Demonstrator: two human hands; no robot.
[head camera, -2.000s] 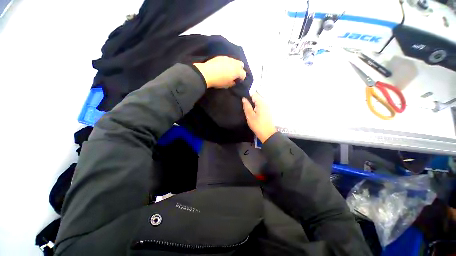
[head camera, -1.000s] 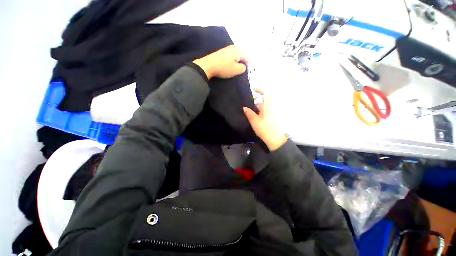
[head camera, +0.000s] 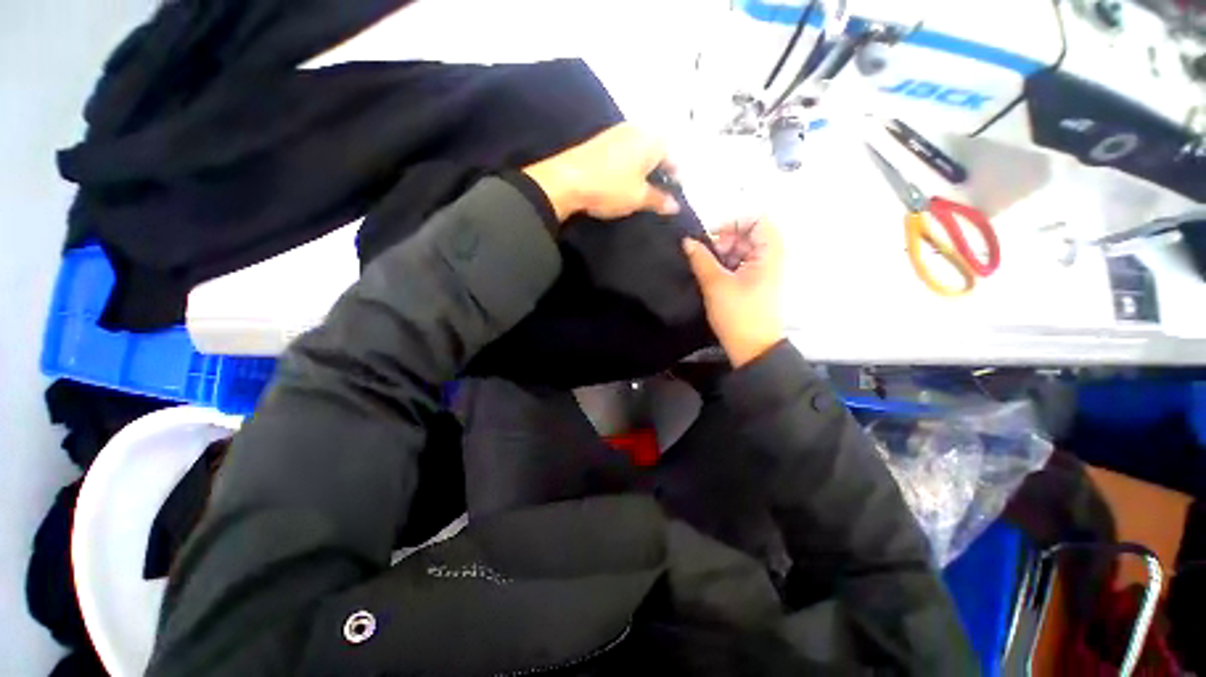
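A black garment piece (head camera: 397, 126) lies over the left of the white table, and its near part hangs at the table's front edge. My left hand (head camera: 611, 175) pinches the garment's right edge between thumb and fingers. My right hand (head camera: 743, 284) holds the same edge a little lower and to the right, with thumb and fingertips at the border. The white sewing machine (head camera: 926, 73) with a blue stripe stands at the upper right. Its needle area (head camera: 783, 132) is beyond my hands, and the cloth edge is apart from it.
Scissors (head camera: 942, 238) with orange-yellow and red loops lie right of my hands, beside a slim black tool (head camera: 926, 150). A blue crate (head camera: 126, 355) and white tub (head camera: 99, 542) are at the left. A clear plastic bag (head camera: 946, 463) lies below the table at the right.
The view has shifted, so more of the tub, crate and garment shows at the left. Both hands have moved slightly right relative to the table, still holding the cloth edge.
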